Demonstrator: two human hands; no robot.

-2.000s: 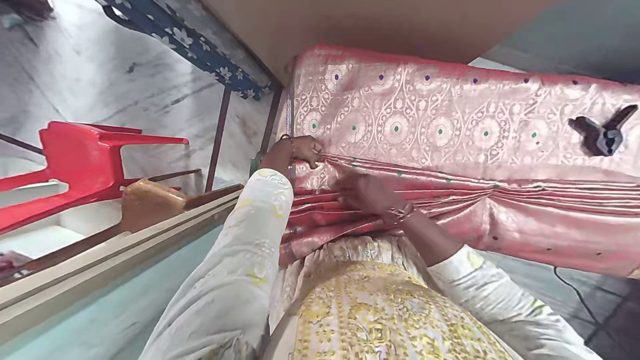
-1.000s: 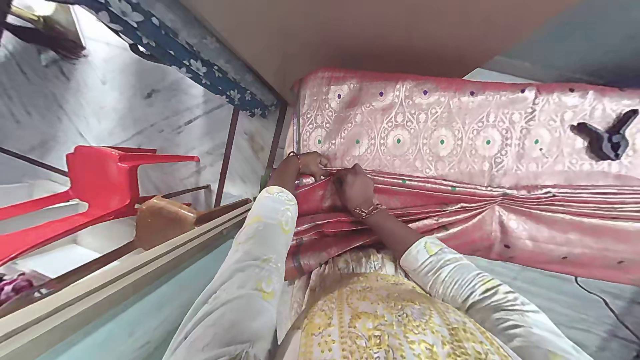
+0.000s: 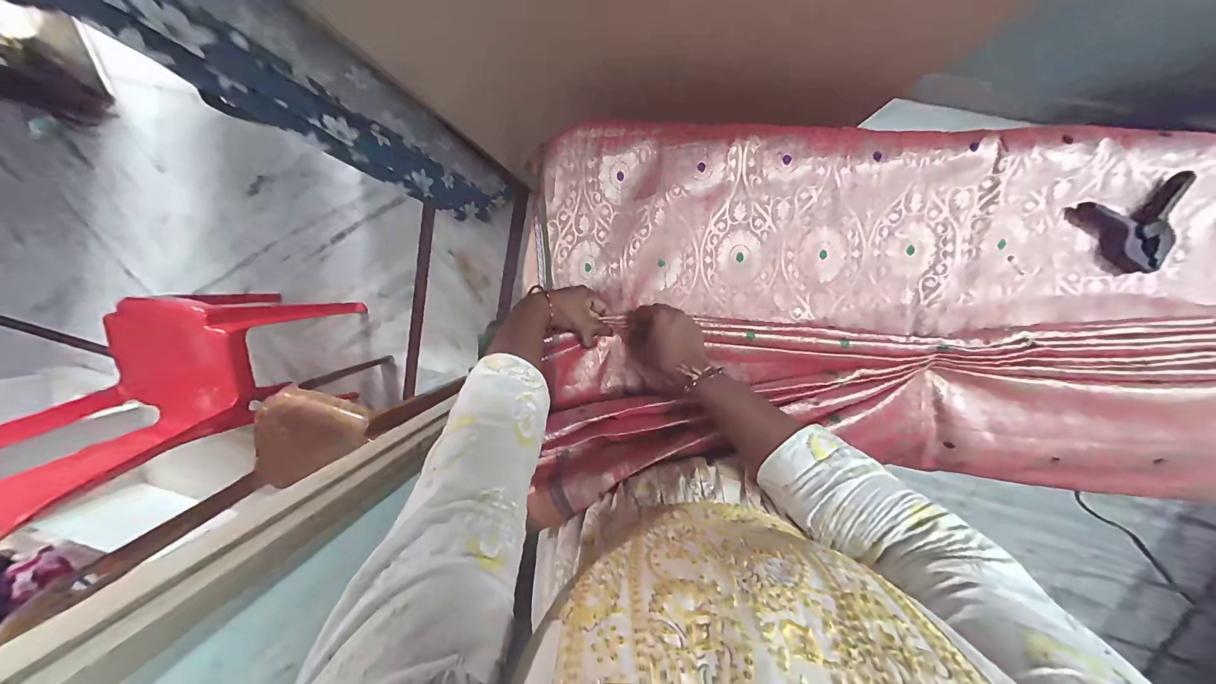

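Note:
A pink brocade cloth (image 3: 826,218), patterned with pale medallions and green and purple dots, lies over a long table or board. Narrow pleats run along its near half toward the right and draw together at right of centre. My left hand (image 3: 575,313) pinches the pleated folds near the cloth's left end. Close beside it, my right hand (image 3: 665,342) grips the same folds, its fingers curled and partly blurred. Below my hands the looser folds hang toward my body.
A dark clip-like object (image 3: 1130,233) lies on the cloth at far right. To the left stand a red plastic chair (image 3: 180,361) and a brown object (image 3: 309,432) beside a ledge (image 3: 218,551). A blue floral cloth (image 3: 332,123) hangs upper left. A cable (image 3: 1130,537) runs along the floor at lower right.
My right hand's fingers, lower and apart from my left hand two seconds ago, now sit higher on the folds, close to it. The dark object has stayed on the cloth.

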